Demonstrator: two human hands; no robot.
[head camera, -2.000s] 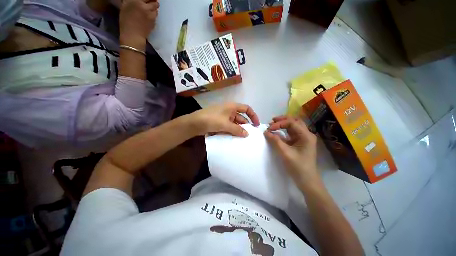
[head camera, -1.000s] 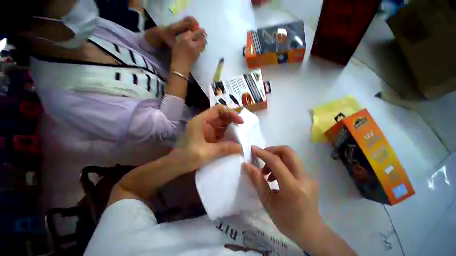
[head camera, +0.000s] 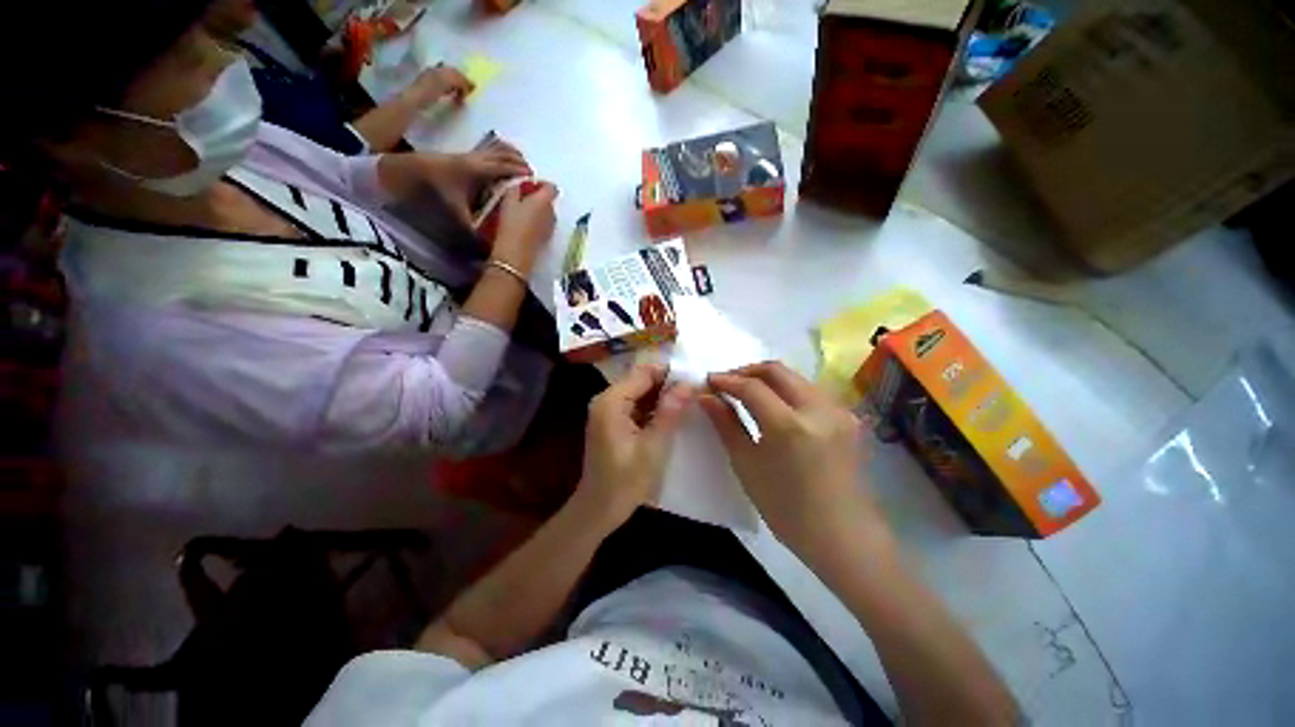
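Observation:
A white sheet (head camera: 712, 337) lies or is held just beyond my fingertips at the table edge. My left hand (head camera: 626, 435) pinches at its near side, thumb and forefinger close together. My right hand (head camera: 795, 443) pinches the sheet beside it. Whether a small sticker is between the fingers is too small to tell. A retail box (head camera: 619, 304) lies white back up, just beyond my left hand. An orange and black retail box (head camera: 983, 423) stands right of my right hand, on a yellow paper scrap (head camera: 858, 335).
Another retail box (head camera: 712, 179) and a reddish-dark carton (head camera: 876, 111) stand farther back. A large brown carton (head camera: 1153, 122) is at the back right. Shiny clear sheets (head camera: 1211, 452) lie at the right. A co-worker (head camera: 284, 305) sits at the left, holding a red item.
The view has shifted, showing more of the far table. The white sheet has moved from below my hands to beyond my fingertips. My hands have moved closer together at the table edge.

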